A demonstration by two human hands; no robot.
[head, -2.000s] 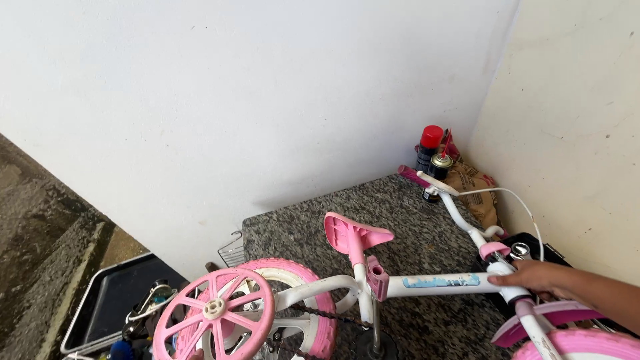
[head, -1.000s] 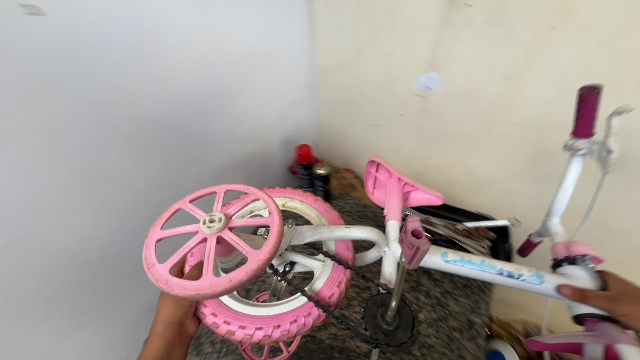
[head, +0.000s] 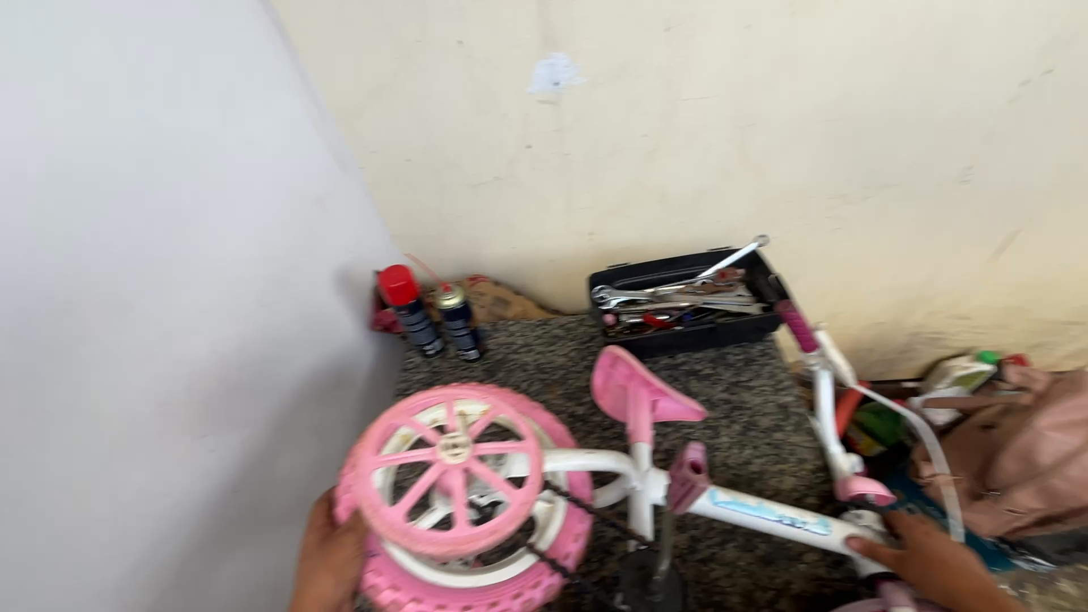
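A child's white and pink bicycle [head: 756, 516] lies over a speckled granite countertop [head: 544, 353]. My left hand [head: 333, 548] grips the pink rear tire [head: 557, 425] at its left edge, beside the pink training wheel [head: 501, 448]. My right hand [head: 922, 552] is closed around the white frame near the head tube, below the handlebar with its magenta grip [head: 796, 326]. The pink saddle [head: 642, 387] points right. Below it, the chain and crank show partly. The front wheel is mostly out of view at the bottom.
A black toolbox [head: 693, 340] full of wrenches stands against the wall. Two spray cans [head: 414, 313], one red-capped, stand in the corner by a crumpled brown bag [head: 501, 299]. Right of the counter are a pink bag [head: 1011, 459] and bottles [head: 960, 374]. Walls close off the left and back.
My left hand, unseen two seconds ago, now holds the rear wheel. The bicycle has shifted relative to the counter, its rear wheel now below the spray cans. The view has swung right.
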